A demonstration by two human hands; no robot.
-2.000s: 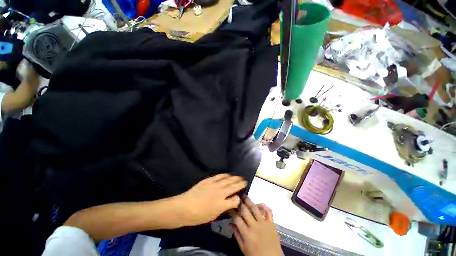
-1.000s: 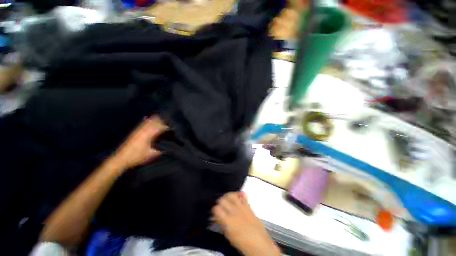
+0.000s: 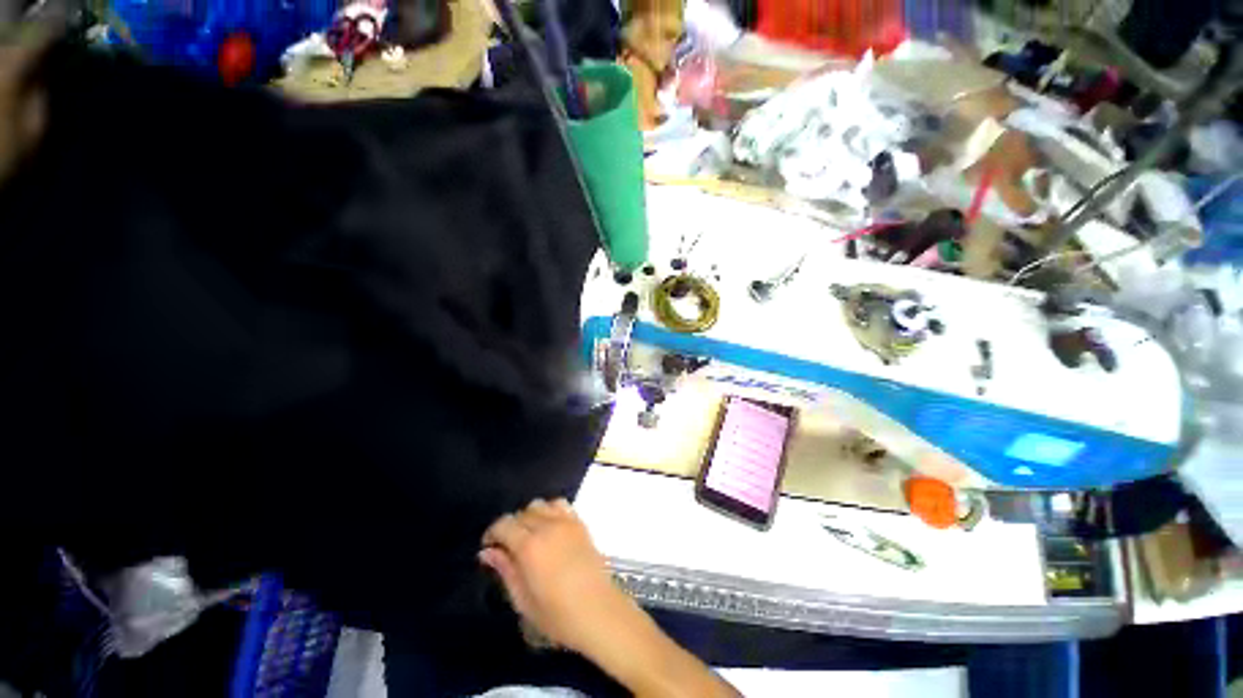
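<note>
A large black cloth (image 3: 314,327) fills the left side, blurred and apparently lifted towards me at upper left. Its right edge lies at the needle area (image 3: 600,389) of the white and light-blue sewing machine (image 3: 763,357); the cloth partly hides the presser foot. My right hand (image 3: 552,573) is at the cloth's lower right edge, below the needle area, with its fingers curled on the cloth. A blurred hand, apparently my left hand (image 3: 19,109), is cut off by the upper left edge; its fingers cannot be made out.
A smartphone (image 3: 747,460) lies under the machine arm, with thread snips (image 3: 875,545) and an orange object (image 3: 932,501) to its right. A green cup (image 3: 608,171) and an olive-gold ring (image 3: 684,303) are on the machine. Scissors (image 3: 355,41) lie behind. A blue basket (image 3: 289,641) is at lower left.
The view has turned right, showing more of the machine. My left hand has left the middle of the cloth, apparently to upper left, and the cloth there is raised. My right hand stays by the cloth's edge.
</note>
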